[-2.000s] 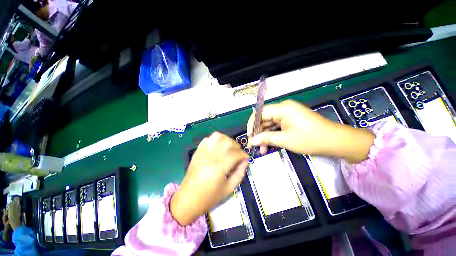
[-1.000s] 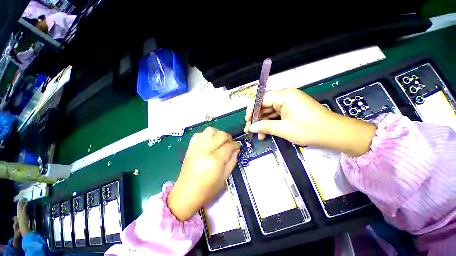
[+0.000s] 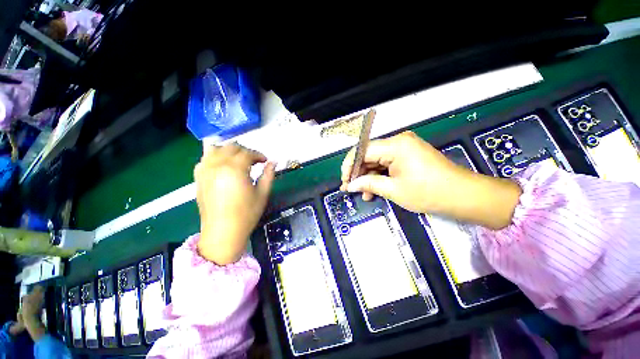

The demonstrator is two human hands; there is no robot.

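Observation:
My right hand (image 3: 400, 172) holds slim tweezers (image 3: 363, 147) like a pen, their lower end at the black camera end of a phone rear housing (image 3: 382, 263). Small rings show at that end. My left hand (image 3: 231, 189) is over the white sheet's near edge, below the blue bin, fingers bent and thumb apart; whether it holds something small cannot be told. Another housing (image 3: 309, 287) lies uncovered to the left. The housings lie in a row in a black foam tray (image 3: 449, 324). My right hand and sleeve partly cover the housings to the right.
The blue bin (image 3: 223, 104) with crinkled clear plastic stands on a white sheet (image 3: 275, 112). A gold-coloured heap (image 3: 344, 127) lies on the white strip. A second tray of housings (image 3: 116, 301) is at the lower left, beside another person's hands (image 3: 31, 312). A large black structure is behind.
My left hand has moved from beside the tweezers up and left to the white sheet, uncovering the left housing. My right hand stays near the same housing; the tweezers' upper end has lowered.

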